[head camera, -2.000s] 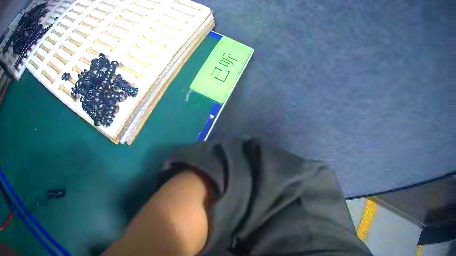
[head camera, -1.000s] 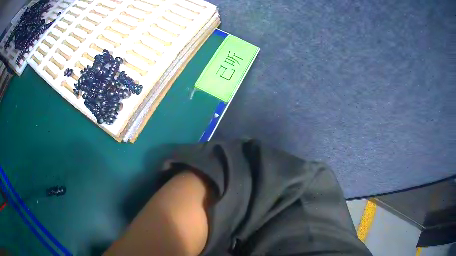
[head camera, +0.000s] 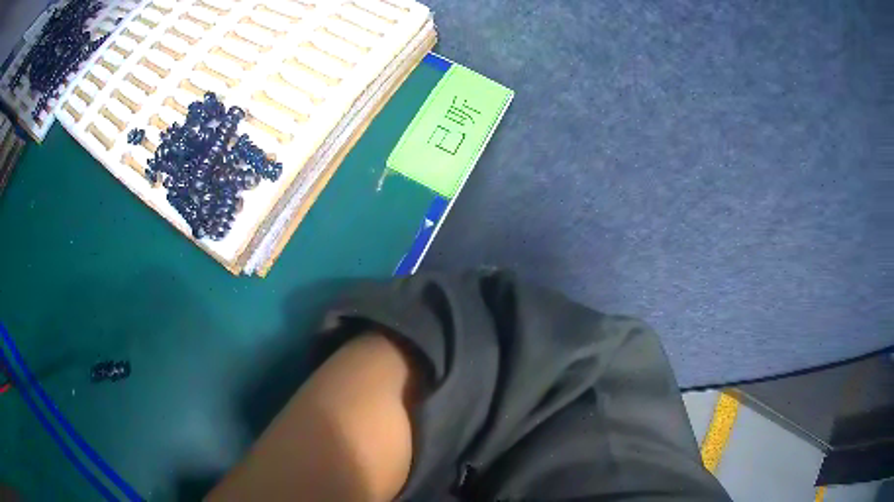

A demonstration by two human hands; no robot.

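Observation:
A short black ribbed row of units (head camera: pixel 111 371) lies on the green mat (head camera: pixel 323 221) at the lower left. A pile of loose black units (head camera: pixel 206 167) rests on the near corner of a white slotted parts tray (head camera: pixel 284 54), which tops a thick stack with brown edges. My right forearm (head camera: pixel 328 426) comes out of a dark sleeve and runs off the bottom edge; its hand is out of the picture. My left hand is not in view. What the hands hold cannot be seen.
A green label (head camera: pixel 451 132) with handwriting lies at the table's right edge. Another heap of black units (head camera: pixel 64 54) sits on a tray at the upper left. Blue tape lines (head camera: pixel 54 431) and a bit of red wire (head camera: pixel 5 388) are at the lower left.
The view has shifted slightly, so the trays and label sit a little further right and up. Less of the red wire shows at the left edge. The forearm has barely moved.

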